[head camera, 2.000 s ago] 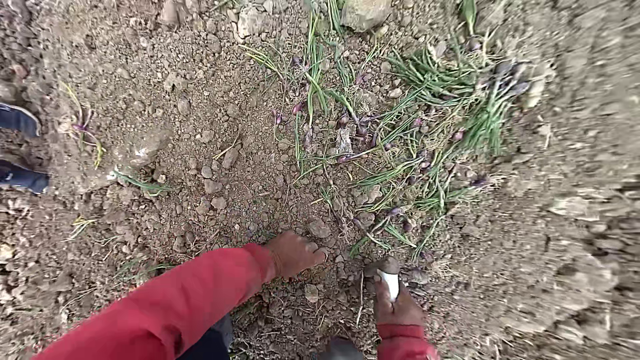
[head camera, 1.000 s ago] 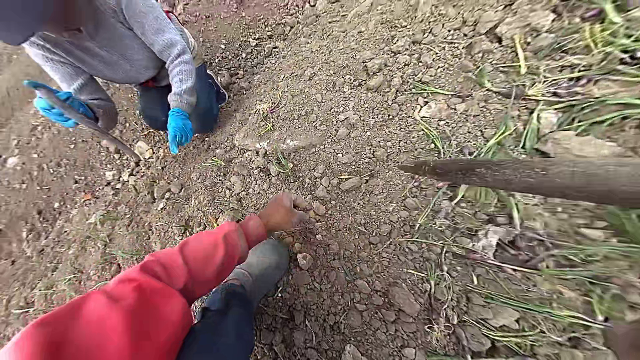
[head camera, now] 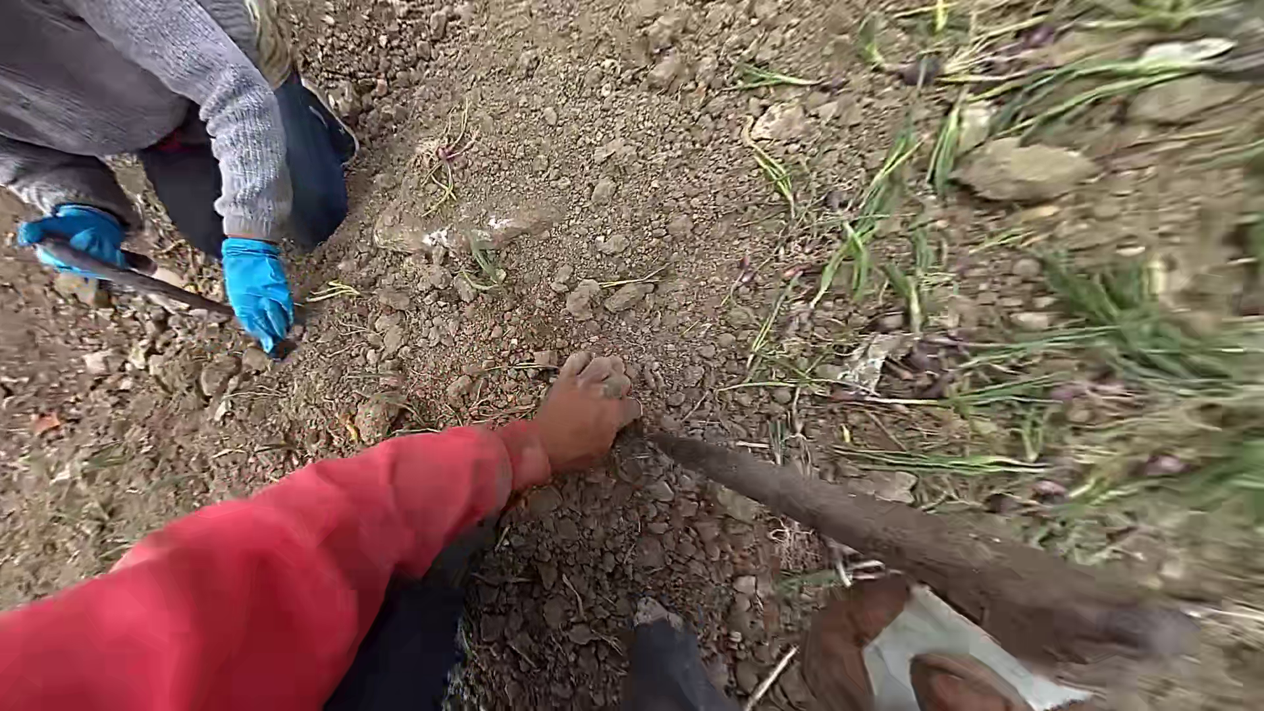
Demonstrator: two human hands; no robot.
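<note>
My left hand point(head camera: 585, 410), in a red sleeve, rests on the dry, stony soil with its fingers curled; whether it holds anything is hidden. Beside its fingers, the pointed end of a dirt-covered digging tool point(head camera: 849, 513) meets the ground. My right hand point(head camera: 913, 657), at the lower right edge, is closed around the tool's pale wrapping or handle point(head camera: 953, 637). Pulled onion plants point(head camera: 1116, 316) with green leaves and purple bulbs lie to the right of both hands.
A co-worker in a grey sweater point(head camera: 237, 128) kneels at the upper left, with blue-gloved hands point(head camera: 259, 294) and a thin digging tool point(head camera: 148, 284). Stones point(head camera: 1027, 170) lie among the onions. My dark shoe point(head camera: 671, 662) is at the bottom edge.
The digging tool's tip has come down beside my left hand, and my right hand is now in view. The co-worker's gloved hand and tool have come together at the soil.
</note>
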